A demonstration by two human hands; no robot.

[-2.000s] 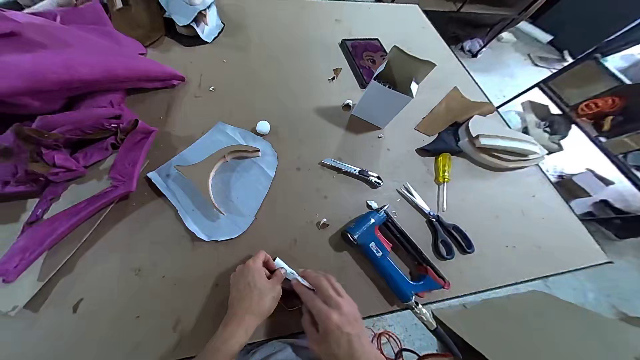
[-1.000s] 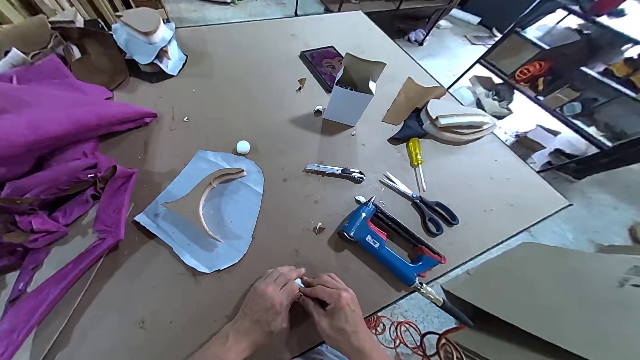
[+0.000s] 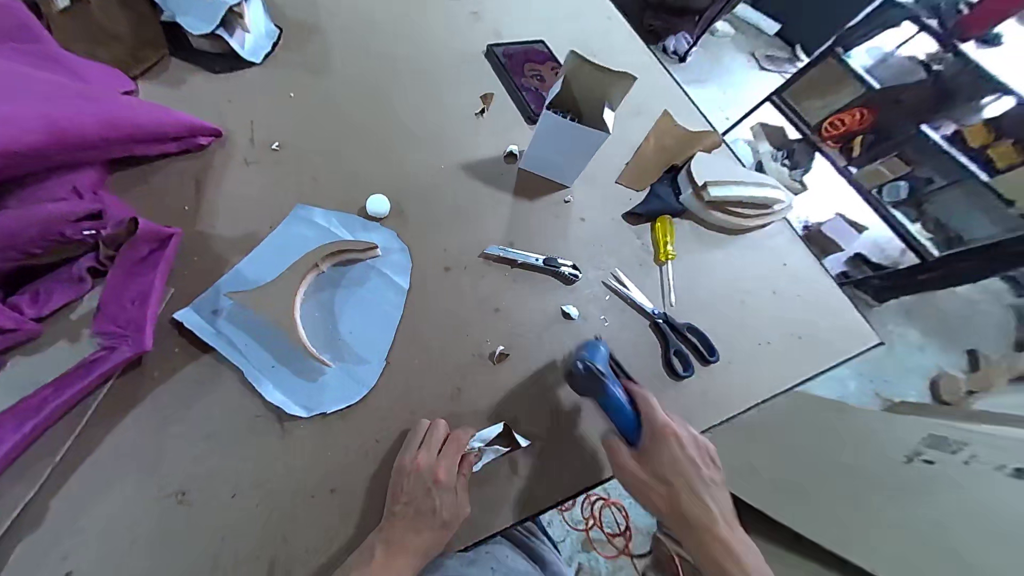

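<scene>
Near the table's front edge, my left hand (image 3: 432, 476) pinches a small folded piece of white and brown material (image 3: 498, 442). To its right, my right hand (image 3: 676, 464) grips a blue pneumatic staple gun (image 3: 604, 388), its nose pointing away from me. Beyond them lie a utility knife (image 3: 532, 262), scissors (image 3: 660, 324) with dark handles and a yellow-handled screwdriver (image 3: 665, 248). On the left, a curved, tan padded piece (image 3: 276, 296) rests on a light blue-grey sheet (image 3: 360, 320), with a white round object (image 3: 378, 206) at the sheet's upper edge.
Purple fabric (image 3: 72, 120) covers the left side. An open white box (image 3: 564, 144) stands beside a dark-framed picture (image 3: 524, 76). Layered padded pieces (image 3: 736, 196) lie near the right edge. Orange hose (image 3: 600, 524) coils below the front edge; a cardboard sheet (image 3: 864, 472) is at right.
My right hand has left the small piece and taken hold of the staple gun, which lay on the table before. My left hand still holds the small piece.
</scene>
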